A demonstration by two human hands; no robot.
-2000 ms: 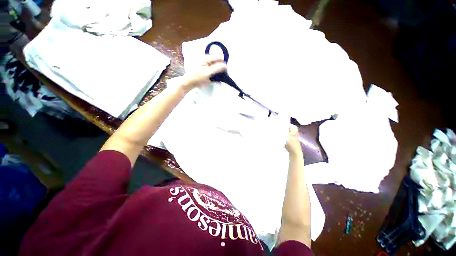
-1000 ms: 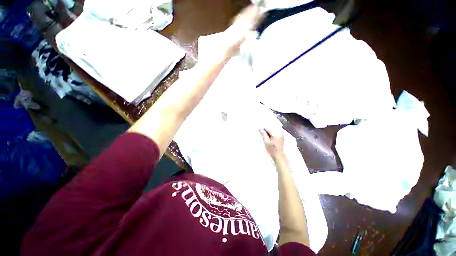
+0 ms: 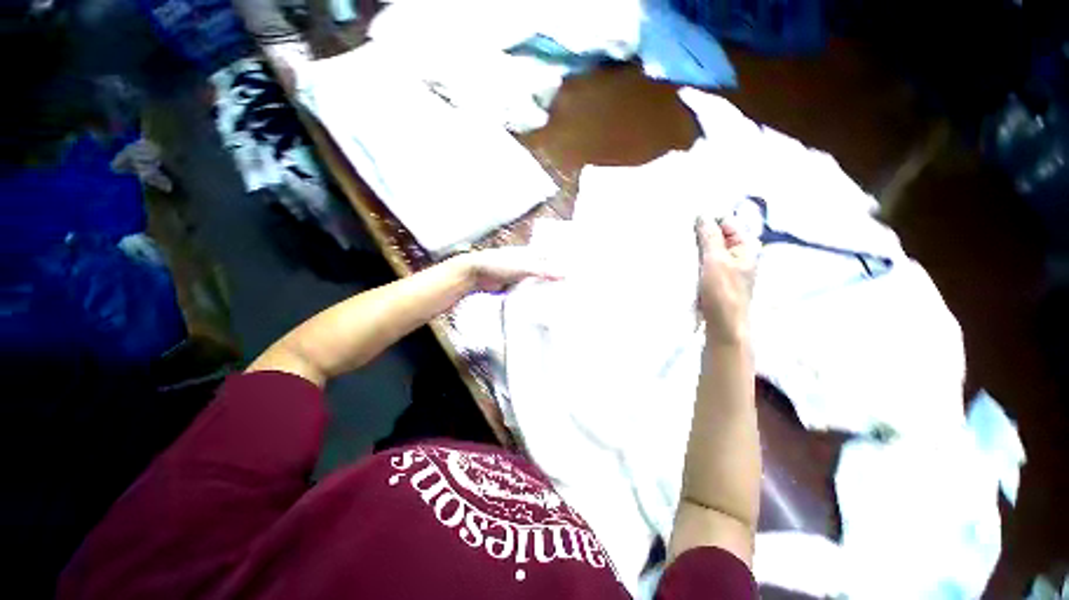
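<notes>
A bright, overexposed white shirt [image 3: 610, 352] lies spread on the brown table in front of me. My left hand [image 3: 510, 267] rests on its left part, fingers stretched; whether it pinches cloth cannot be told. My right hand [image 3: 727, 252] is closed at the shirt's upper part, by the hook end of a black hanger [image 3: 815, 244]. The hanger's frame points right, over more white cloth [image 3: 867, 340]. Whether the fingers hold the hanger or the cloth beside it is washed out by glare.
Folded white garments [image 3: 434, 152] lie at the table's left, with crumpled cream-white cloth behind. A pale-blue film piece [image 3: 686, 49] is at the far side. Black-and-white cloth [image 3: 264, 135] hangs beside the table edge. Royal-blue bags [image 3: 88, 293] are at far left.
My left hand has come down from the far side to the shirt's near left. My right hand has moved up to the hanger's hook end. The view has shifted left.
</notes>
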